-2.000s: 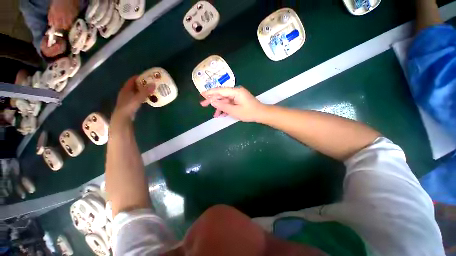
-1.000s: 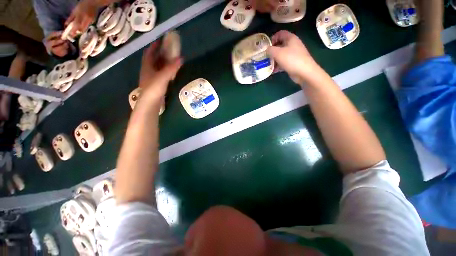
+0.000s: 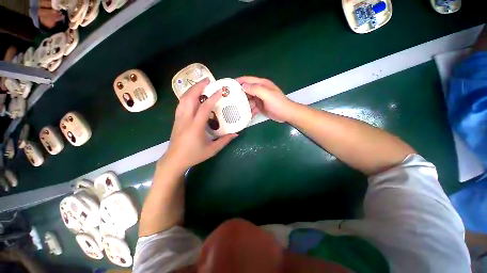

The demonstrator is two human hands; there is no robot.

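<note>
A cream-white unit with its grille and dark round openings outward is held between both hands, above the pale metal strip. My left hand grips it from the left, fingers over its face. My right hand holds its right edge. Whether a back housing lies under the cover is hidden. Just behind it, partly covered by my left fingers, an open back housing lies on the green belt. Another unit, grille up, lies to the left on the belt.
Several units line the belt at far left. A pile of covers or units lies at lower left. Open back housings with blue parts are at upper right. A neighbour's blue sleeve is beside a white sheet at right. Another person's hand is upper left.
My left hand has come right and toward me with the cover. My right hand has brought its piece left and toward me, and both hands now meet on one unit. The belt items have shifted left.
</note>
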